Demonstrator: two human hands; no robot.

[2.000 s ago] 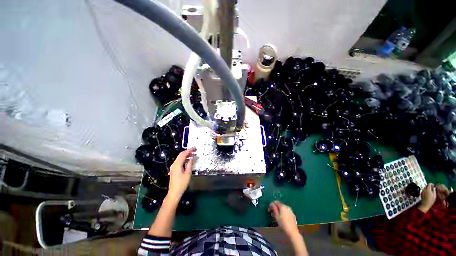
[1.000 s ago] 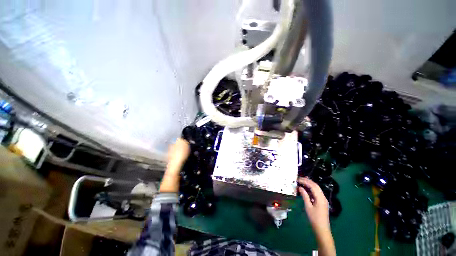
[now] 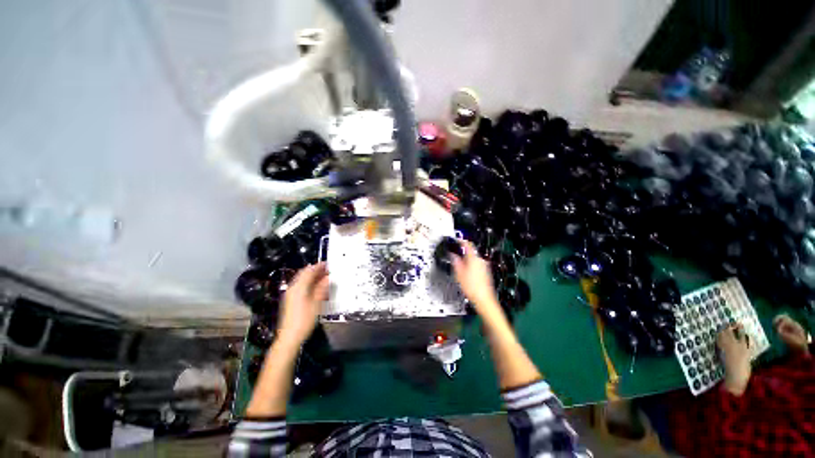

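The machine's white-silver base plate (image 3: pixel 357 291) is in front of me, with dark specks on it. Small pale rings (image 3: pixel 401 278) and a dark seat lie near its centre, in front of the machine head (image 3: pixel 386 201). My right hand (image 3: pixel 470 267) holds a black round unit (image 3: pixel 448 252) over the plate's right edge. My left hand (image 3: pixel 309 288) is at the plate's left edge, its fingers bent; whether it holds anything cannot be told.
Black units (image 3: pixel 554 179) are heaped right of the machine, others (image 3: pixel 261 279) at left. A white device (image 3: pixel 446 352) sits at the base front. A thick hose (image 3: pixel 234 116) curves overhead. At right, another person's hands (image 3: pixel 735 353) are by a parts tray (image 3: pixel 706 335).
The view has swung back to the right. My right hand has moved from the plate's front right corner up its right edge and now has a black unit. My left hand has come to the plate's left edge.
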